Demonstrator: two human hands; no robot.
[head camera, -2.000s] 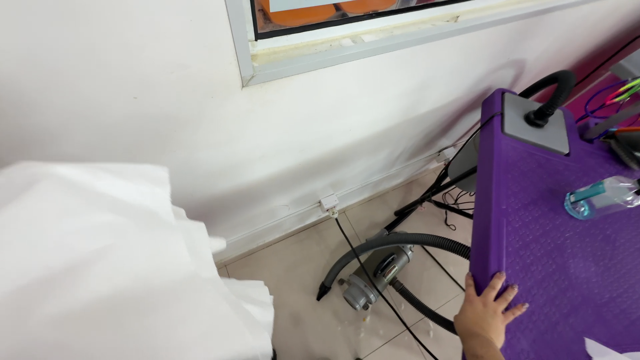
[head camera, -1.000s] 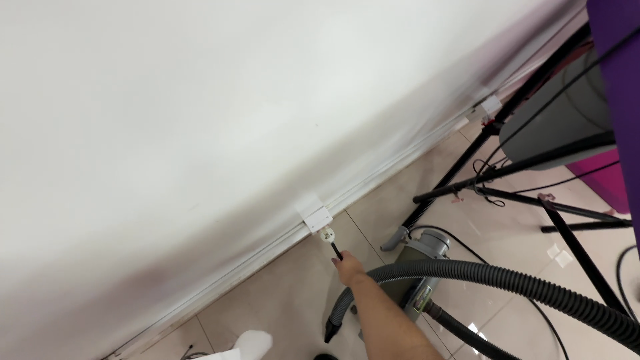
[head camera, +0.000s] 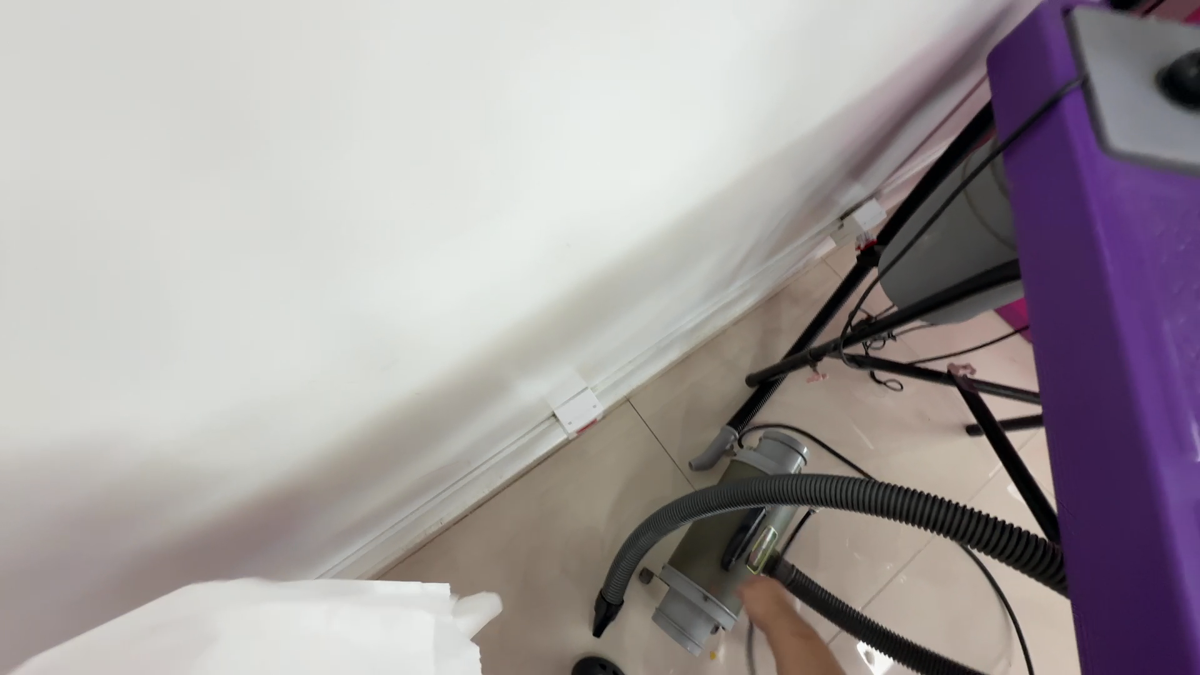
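My right hand (head camera: 773, 605) is low in the view, right of centre, beside the grey and olive cylinder vacuum cleaner (head camera: 717, 558) on the floor. Its fingers are blurred and partly hidden, and a thin dark cord (head camera: 751, 647) hangs close to it; whether the hand grips the cord I cannot tell. A ribbed black hose (head camera: 750, 489) arches over the vacuum to a narrow black nozzle (head camera: 607, 616). No plug sits in the white wall socket box (head camera: 577, 412) at the skirting. My left hand is not in view.
White fabric or paper (head camera: 253, 633) fills the lower left, with a rounded white end beside it. A purple table (head camera: 1078, 328) stands at the right, with black folding legs (head camera: 1008, 450), loose cords and a grey bin-like container (head camera: 947, 244) beneath. A second socket box (head camera: 867, 216) is farther along the wall.
My right hand was on the purple table's edge, then held the plug at the wall socket. Now it is beside the vacuum, and the cord is away from the socket.
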